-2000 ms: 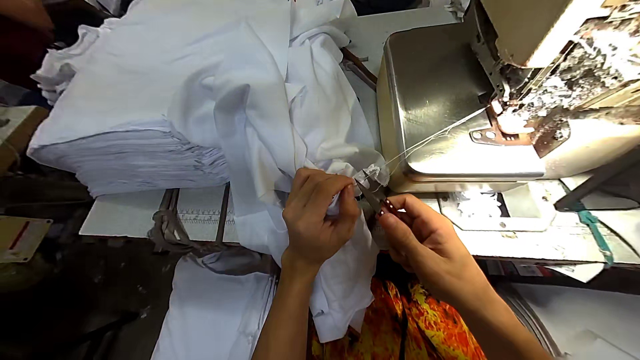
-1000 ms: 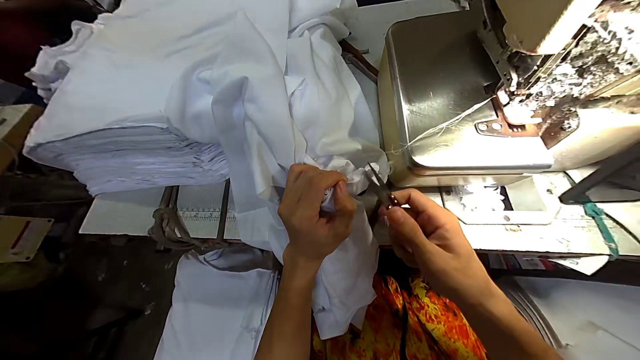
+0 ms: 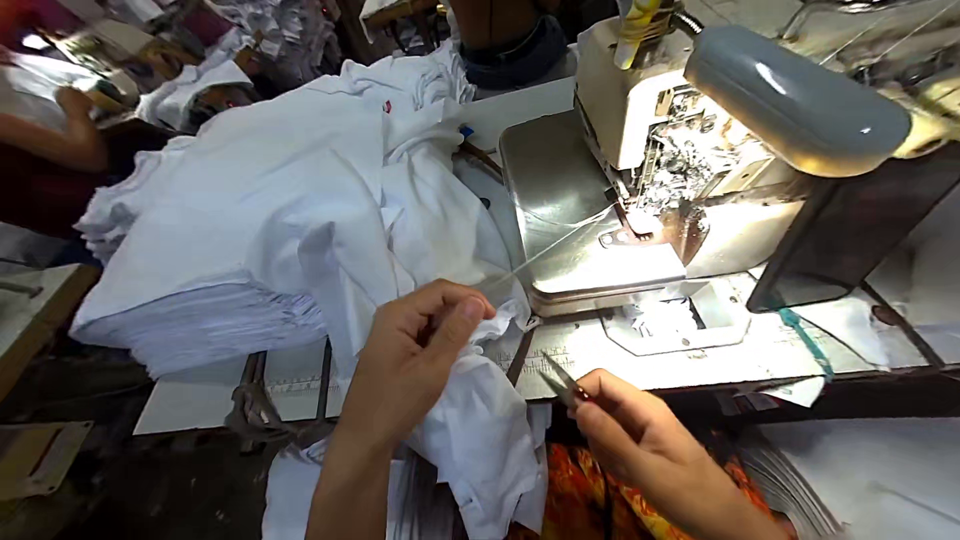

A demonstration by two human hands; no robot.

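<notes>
My left hand pinches the gathered edge of a white knit garment, which hangs over the table's front edge. Threads run from near that hand to the needle area of a sewing machine. To its right, my right hand holds small thread snips, their blades apart and pointing up and left, clear of the cloth. The machine's metal cover plate lies beyond both hands, lit by a lamp.
A thick stack of white garments fills the table's left side. More folded white cloth lies at the lower right. A dark panel stands right of the machine. At the far left, a co-worker's arm shows at another station.
The snips in my right hand have moved away from the cloth, down and to the right. My left hand still grips the garment. The view has tilted up, bringing in the lamp.
</notes>
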